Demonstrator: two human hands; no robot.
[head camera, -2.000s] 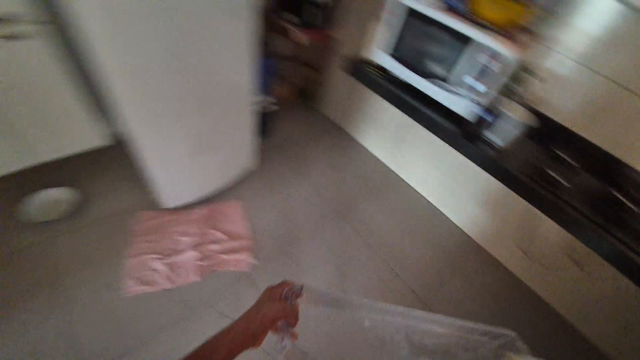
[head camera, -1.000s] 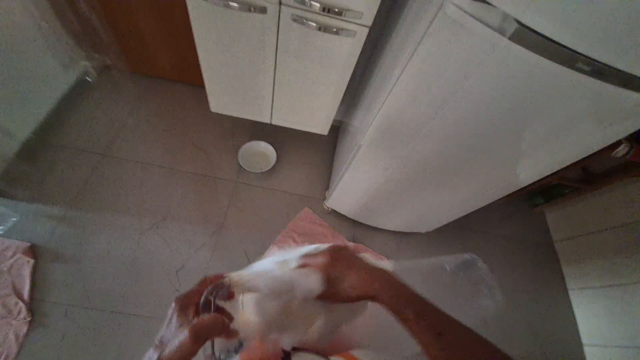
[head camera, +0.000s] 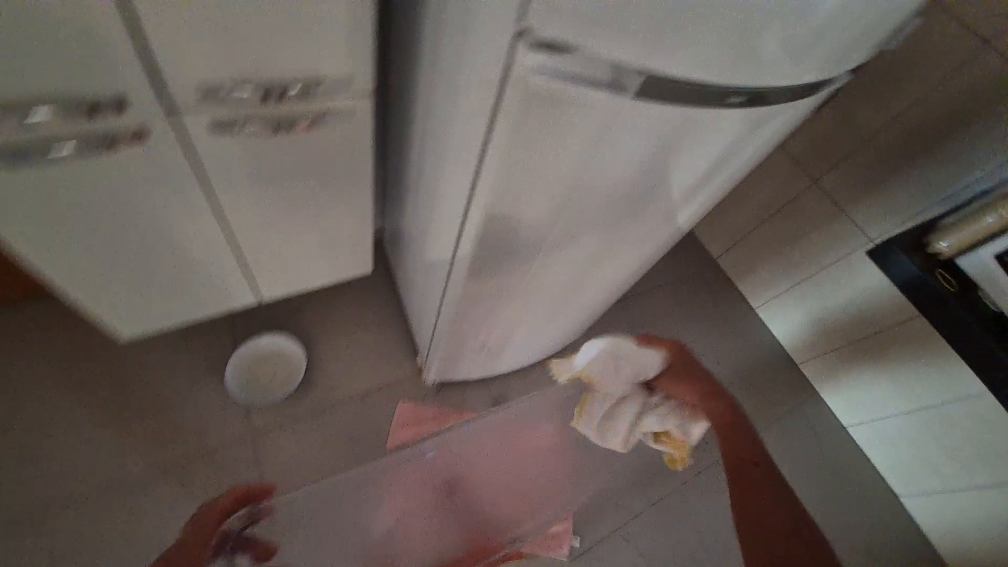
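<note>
My left hand grips the left end of a clear, see-through panel, perhaps a refrigerator shelf, which is held slanting above the floor. A white cloth with yellow edging hangs bunched in my right hand, at the panel's far right end. Whether the cloth touches the panel cannot be told. Below and through the panel shows a pink cloth on the floor.
A white refrigerator stands ahead, beside white cabinets with metal handles. On the grey tiled floor sits a white bowl. At the right, a dark counter runs along the tiled wall.
My hands were close together over the bunched white cloth; they are now far apart, the right one with the cloth at the panel's right end. The view has swung to the right.
</note>
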